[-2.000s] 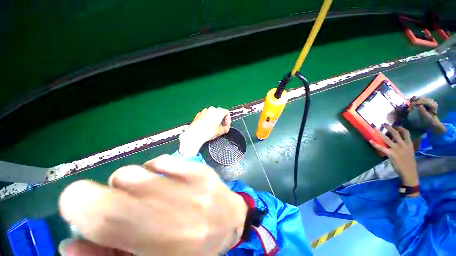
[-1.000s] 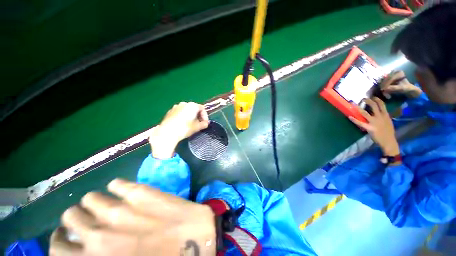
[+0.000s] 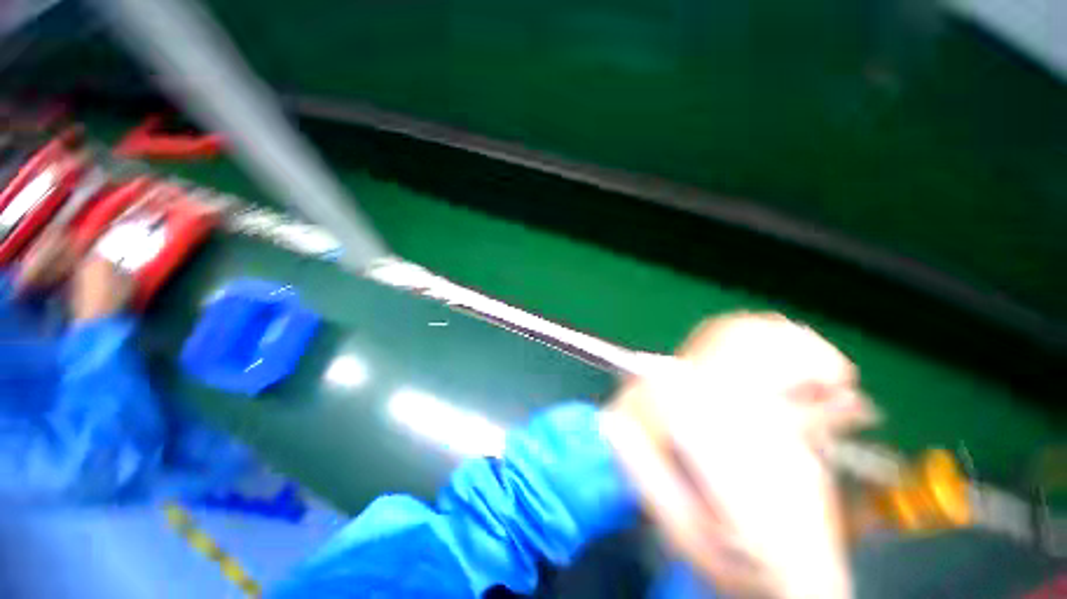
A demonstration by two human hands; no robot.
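Note:
My left hand (image 3: 766,351) reaches from a blue sleeve to the right of centre, over the rail edge. A second, overexposed hand shape (image 3: 755,503), apparently my right hand, overlaps it in front. Both are blurred, and I cannot tell their finger positions or whether they hold anything. The yellow-orange electric screwdriver (image 3: 930,491) shows blurred to the right of the hands, partly hidden. The round mesh dish is not visible.
A blue bin (image 3: 250,336) sits on the dark green bench (image 3: 386,351). At far left, another person's hands are at a red frame (image 3: 176,240). A grey post (image 3: 263,129) rises by the white rail (image 3: 515,314). The green belt lies beyond.
The view has swung left, bringing in the bin, post and far-left person. The right-hand neighbour and dish have left view. My hands now overlap at right of centre.

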